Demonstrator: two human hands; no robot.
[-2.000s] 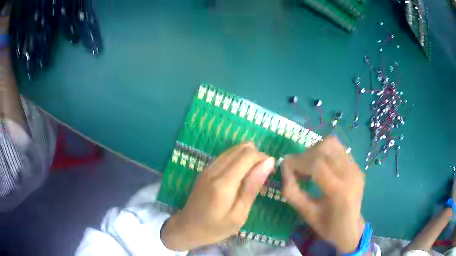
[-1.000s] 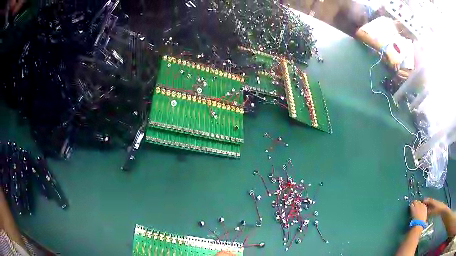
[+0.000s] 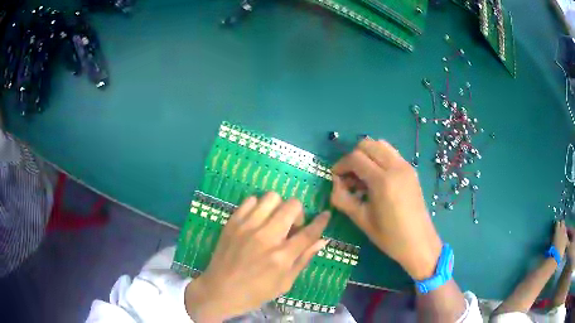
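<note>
The green circuit panel [image 3: 214, 170] lies tilted at the near table edge, with rows of pale pads along its top, middle and bottom. My left hand [image 3: 255, 258] rests on the middle of the panel, fingers spread, index finger and thumb near the middle pad row. My right hand [image 3: 384, 202], with a blue wristband [image 3: 436, 270], is at the panel's upper right edge, thumb and forefinger nearly together. Whether a small part is pinched there is too small and blurred to tell. A loose dark capsule [image 3: 333, 135] lies just above the panel.
A pile of wired capsules [image 3: 457, 142] lies to the right. Other green boards [image 3: 378, 22] are at the far edge, another at top right [image 3: 498, 35]. Dark cable bundles [image 3: 53, 53] lie at far left. Another person's hands [image 3: 560, 243] are at the right edge, a striped sleeve at the left.
The view tipped up to the far table, then back down to the panel. Compared with the oldest frame, my right hand has moved from the panel's middle to its upper right edge.
</note>
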